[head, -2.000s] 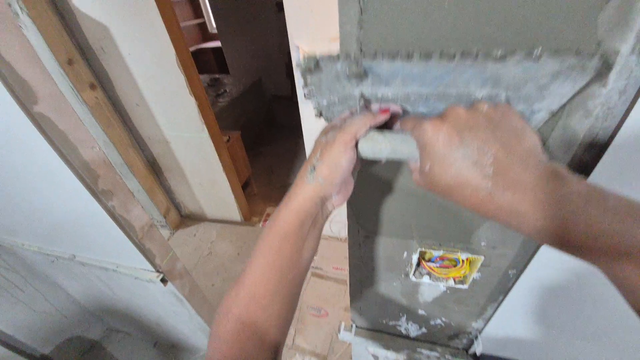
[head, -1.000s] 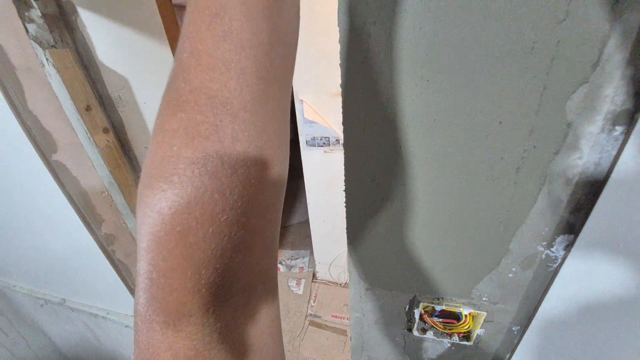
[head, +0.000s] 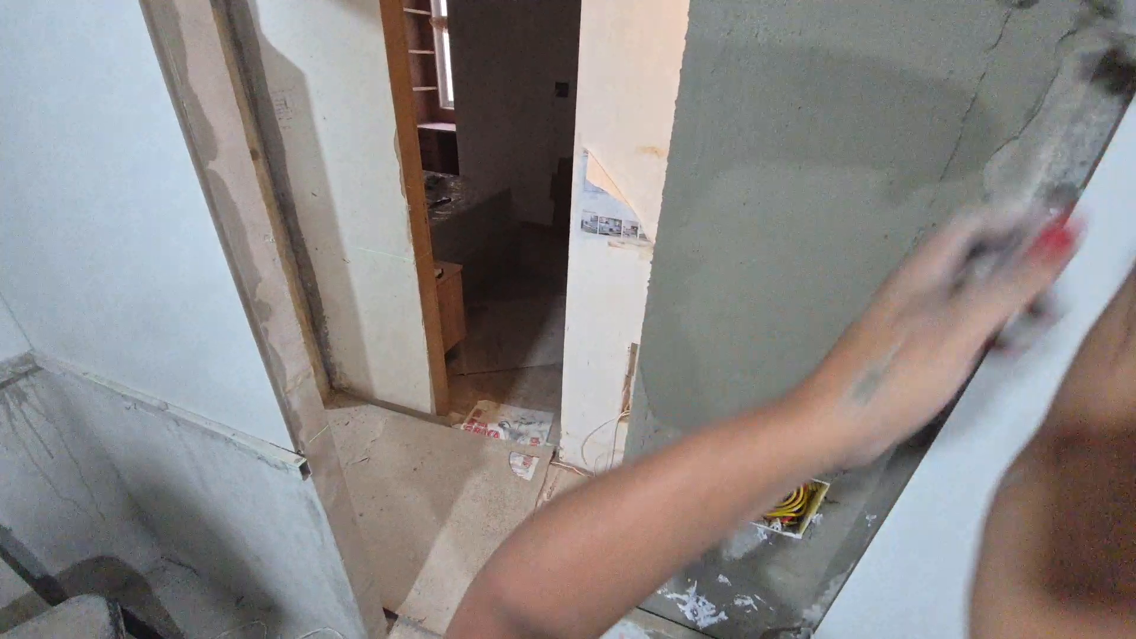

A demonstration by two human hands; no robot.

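My left hand (head: 958, 302), blurred and smeared with grey, reaches across to the right edge of the grey plastered wall (head: 799, 222). Red shows at its fingertips; whether the fingers hold anything is unclear. Part of my right arm fills the lower right edge of the view, its hand out of sight. No wide metal blade can be made out. Below my left wrist, an electrical box with coiled yellow wires (head: 790, 508) sits in the plaster, partly covered by my forearm.
Left of the plaster stand a pale wall strip (head: 612, 311) and a doorway with a wooden frame (head: 415, 222). Board sheeting (head: 408, 479) covers the floor. A white half-height ledge (head: 177, 417) runs along the left wall; white splatters (head: 697, 605) mark the plaster low down.
Two seconds ago both hands held a wide metal blade against the plaster; it is no longer distinguishable. My left arm, upright across the view one second ago, now reaches right. The view has shifted.
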